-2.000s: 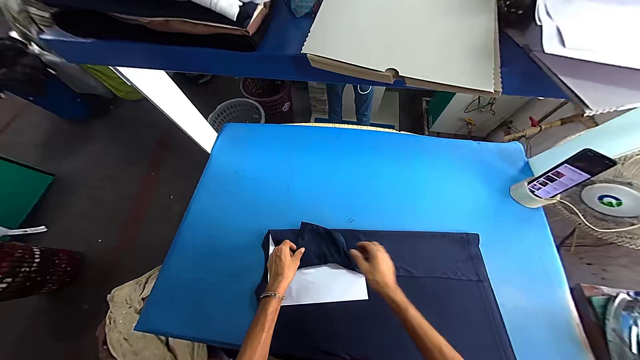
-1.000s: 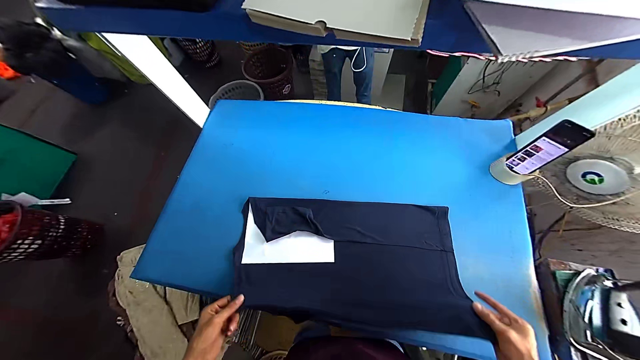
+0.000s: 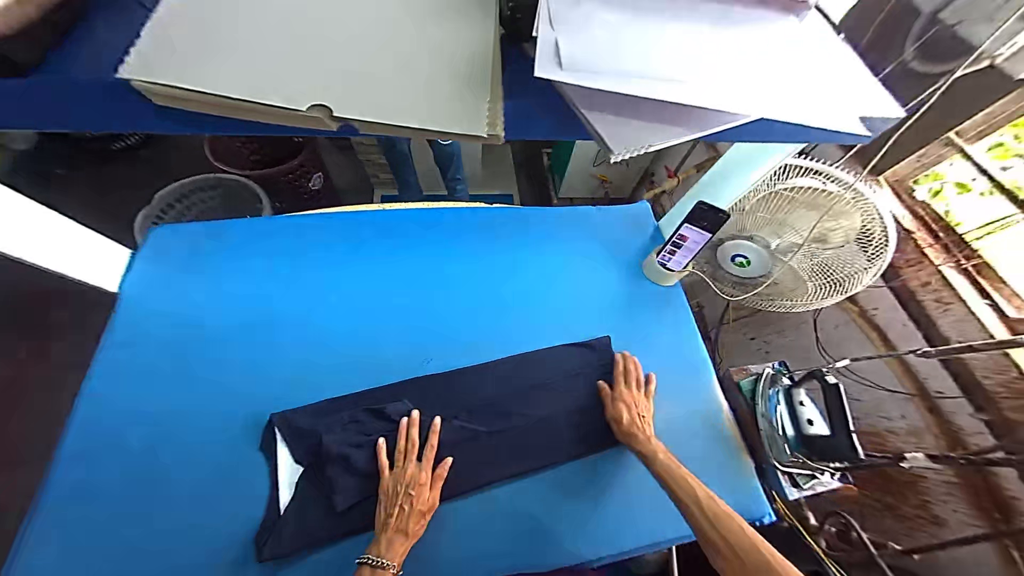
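A dark navy garment lies folded into a long strip, slanting across the blue padded table. White paper or card shows inside its left end. My left hand, a chain bracelet at the wrist, rests palm down on the cloth left of its middle, fingers spread. At the strip's right end, my right hand lies flat, its fingers along the short edge and partly on the table. Neither hand grips anything.
A phone leans in a white round holder at the table's back right corner. Beyond are a fan and a clothes iron. A blue shelf carries cardboard and white sheets. A person's jeans-clad legs show behind.
The near part of the garment has been folded up over the rest, covering most of the white sheet. Both hands have moved from its near edge onto the folded strip.
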